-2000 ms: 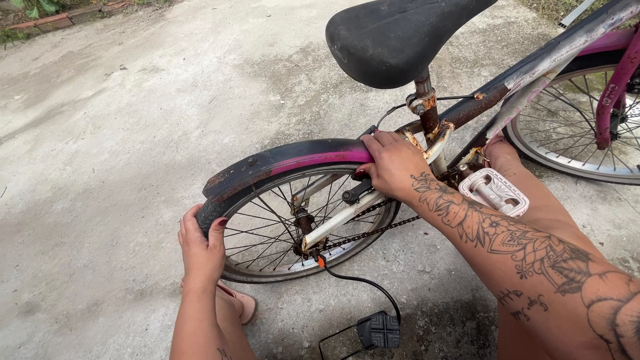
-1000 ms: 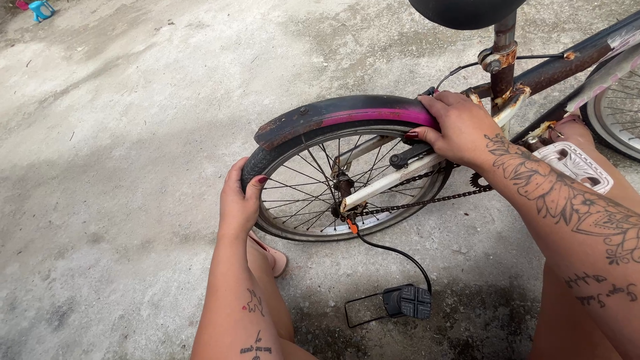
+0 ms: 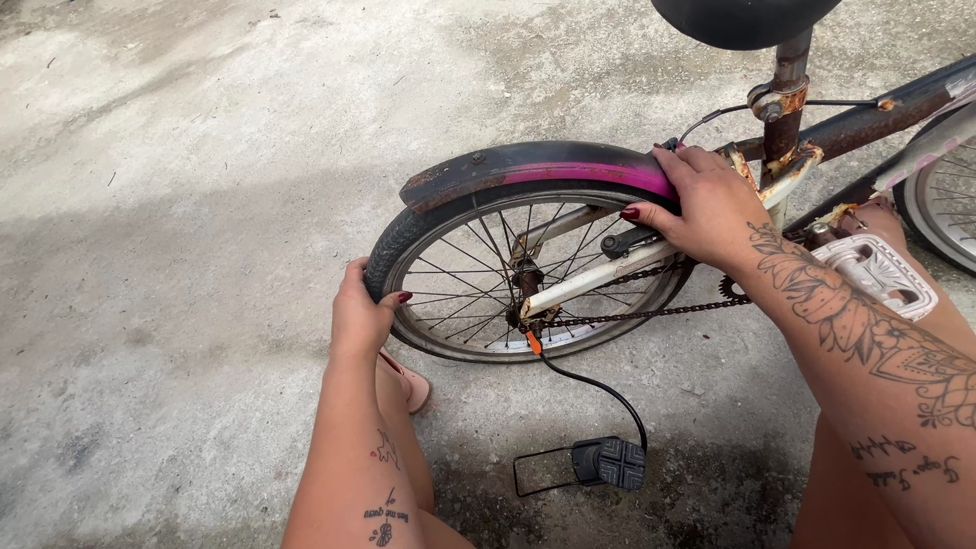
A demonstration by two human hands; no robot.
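Observation:
My left hand (image 3: 364, 309) grips the rear tire (image 3: 385, 248) of a rusty bicycle at its left edge, thumb on the inner side by the rim. The fingers of my right hand (image 3: 698, 200) lie over the front end of the black and magenta rear fender (image 3: 549, 166), with the thumb below its edge. Near the wheel hub, an orange-tipped connector (image 3: 534, 342) joins a black hose (image 3: 598, 383), which runs to a small black foot pump (image 3: 619, 463) on the ground. A rusty chain (image 3: 648, 313) passes beside the white frame stay (image 3: 595, 280).
Above the frame is the black saddle (image 3: 743, 19) on a rusty seat post (image 3: 785, 114). A white pedal (image 3: 884, 276) sits beside my right forearm. The front wheel (image 3: 945, 198) stands at the right edge. A pink sandal (image 3: 415, 389) shows beside my left forearm on the concrete ground (image 3: 229, 191).
Both hands remain on the rear wheel and fender, with no plain change in their hold. The view has shifted since the oldest frame, so less of the saddle shows.

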